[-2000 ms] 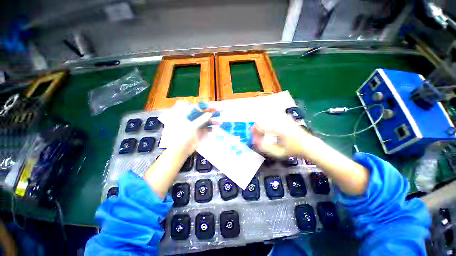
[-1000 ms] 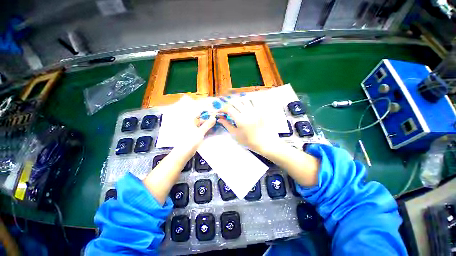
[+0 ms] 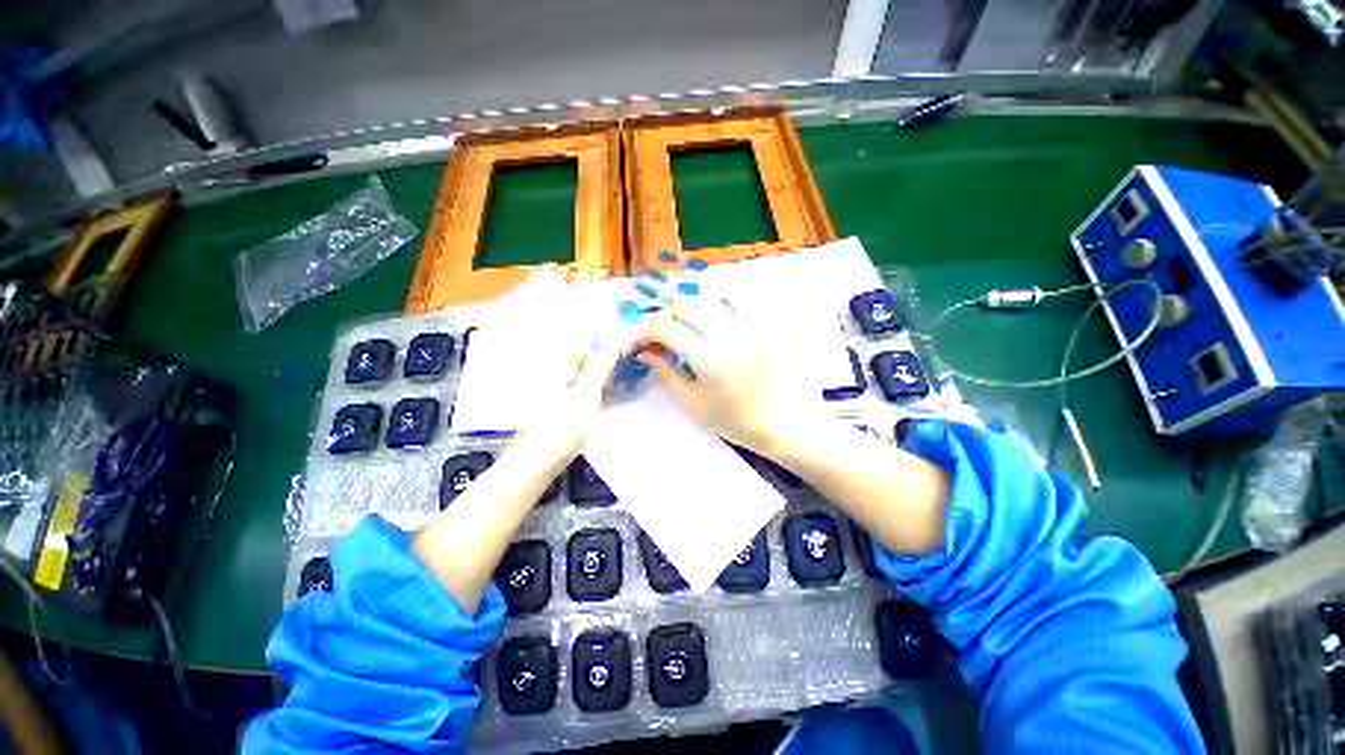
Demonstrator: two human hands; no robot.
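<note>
A clear tray point(image 3: 738, 646) holds black device housings point(image 3: 595, 565) in rows. White release liner sheets point(image 3: 826, 303) lie over its upper middle, and one narrow liner point(image 3: 686, 494) slants down over the housings. Small blue stickers point(image 3: 671, 275) show just beyond my fingers. My left hand point(image 3: 587, 395) and my right hand point(image 3: 723, 362) meet over the sheets, fingertips close together around something blue. The hands are overexposed and blurred, so I cannot tell what each one holds.
Two orange-brown wooden frames point(image 3: 447, 221) stand behind the tray. A clear plastic bag point(image 3: 322, 254) lies at the upper left. A blue control box point(image 3: 1180, 317) with a pale cable point(image 3: 1013, 298) and a thin pale stick point(image 3: 1083, 450) are at the right. A black device point(image 3: 133, 502) is at the left.
Two seconds ago my hands were apart with a blue piece between them. My right hand has moved left to meet my left hand. Blue stickers now show beyond the fingers.
</note>
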